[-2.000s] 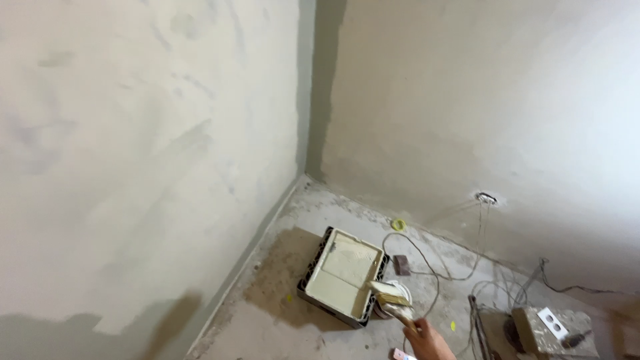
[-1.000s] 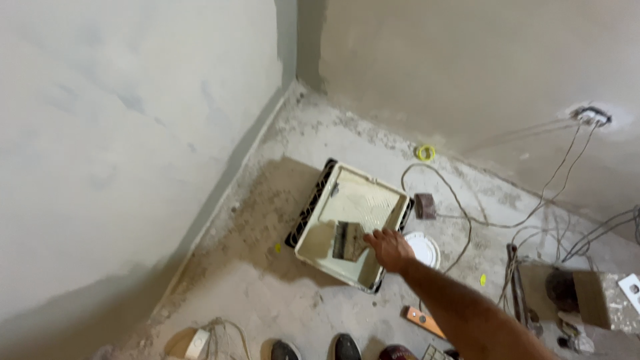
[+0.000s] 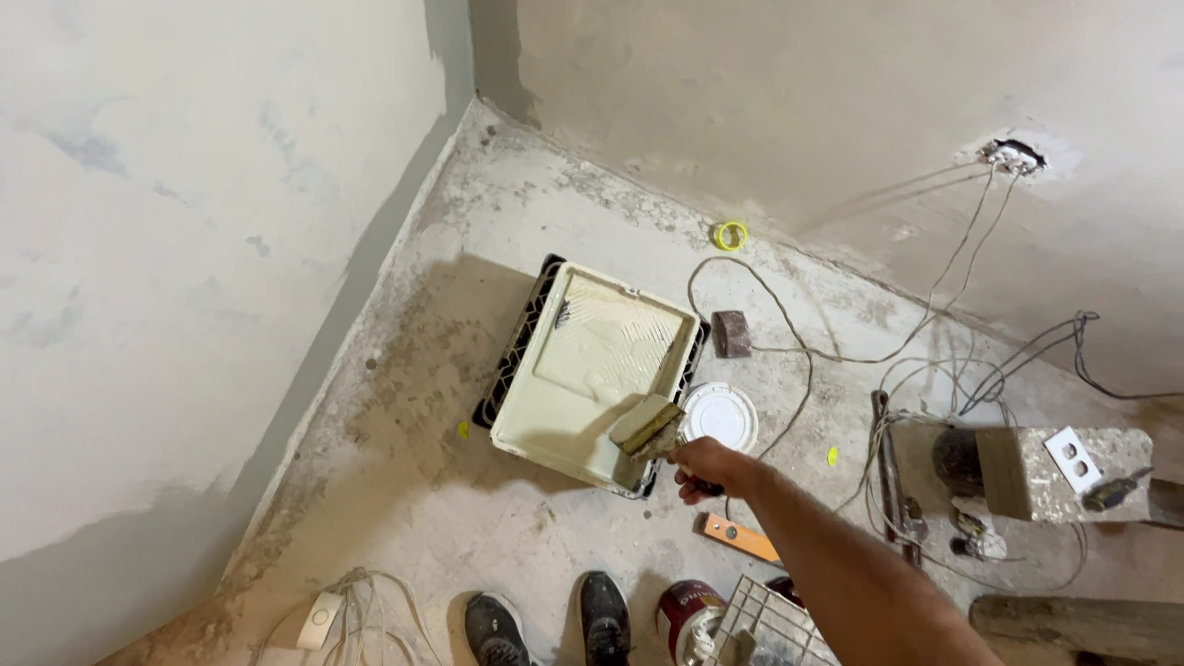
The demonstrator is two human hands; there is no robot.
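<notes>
My right hand (image 3: pixel 710 470) grips the handle of a wide, paint-coated paintbrush (image 3: pixel 650 426). Its bristles are over the lower right part of a paint tray (image 3: pixel 518 427) filled with pale cream-green paint; whether they touch the paint is hard to tell. The tray rests on a black plastic crate (image 3: pixel 507 370) on the floor. Close to the right of the tray lies a round white lid (image 3: pixel 721 418). My left hand is outside the view.
Power cables run from a wall box (image 3: pixel 1012 159) over the floor on the right. An orange spirit level (image 3: pixel 740 536), a maroon paint can (image 3: pixel 689 615), a wire grid (image 3: pixel 768 629), a yellow tape roll (image 3: pixel 731 236) and a block holding a socket plate (image 3: pixel 1073 460) lie around. A white switch (image 3: pixel 320 621) sits lower left.
The view has tilted down toward the floor. My right hand and the brush have moved from beside the tray to over its paint, then toward the tray's lower right corner.
</notes>
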